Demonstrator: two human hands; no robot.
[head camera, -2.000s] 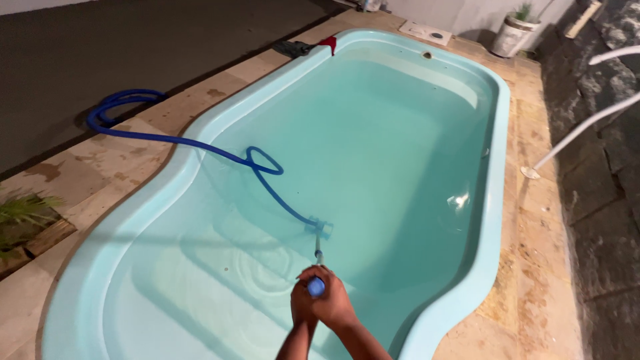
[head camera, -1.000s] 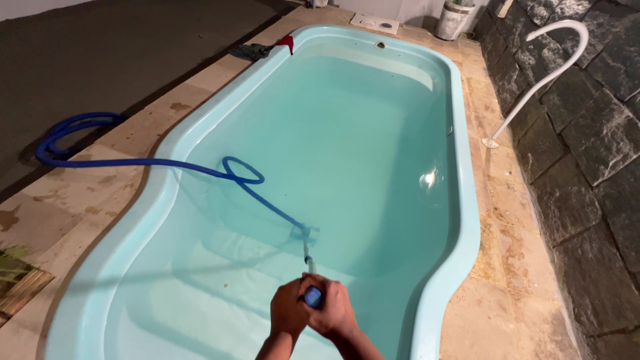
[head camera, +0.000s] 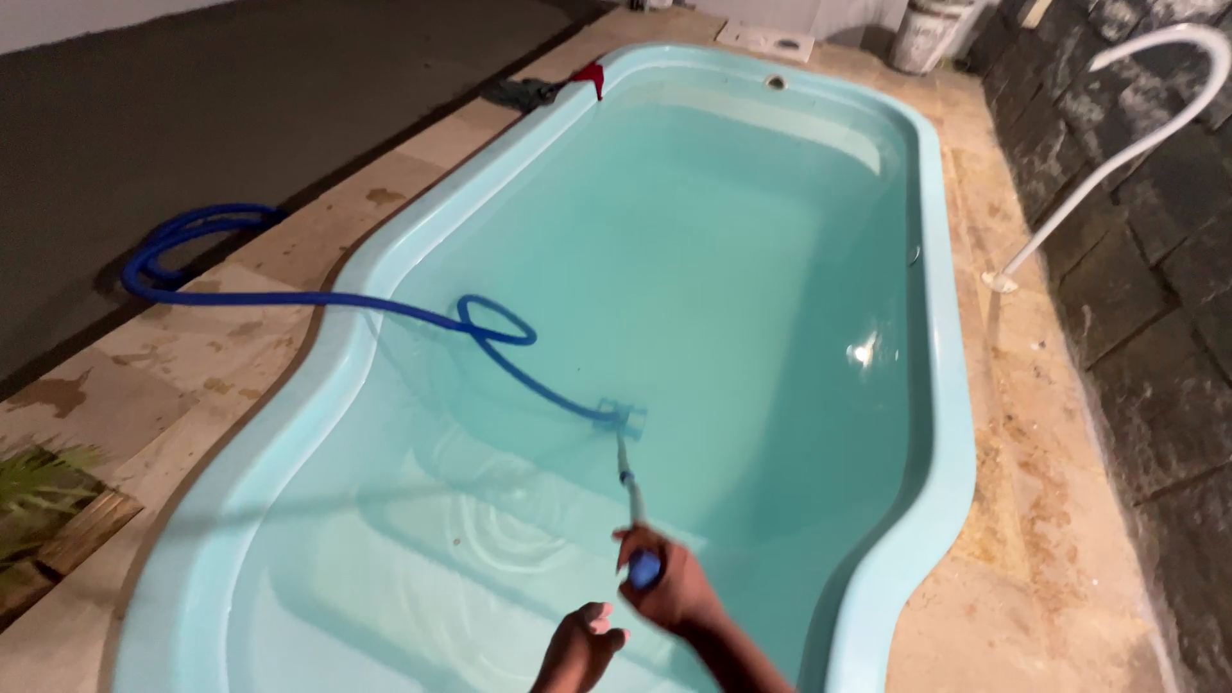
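My right hand grips a telescopic pole near its blue end cap. The pole runs down into the water to a pool vacuum head, which is underwater and blurred. A blue vacuum hose leads from that head, makes a loop at the water, and crosses the pool's left rim. Just left of and below the right hand is my left hand, off the pole, its fingers partly curled and holding nothing that shows. Both hands are over the steps of the light-blue pool.
More hose lies coiled on the left paving. Dark and red cloths rest on the far left rim. A white curved handrail stands at right beside a stone wall. A bucket is at the far end, a plant at left.
My left hand has let go of the pole and dropped to the lower left. Earlier both hands were together around it; the right still holds on.
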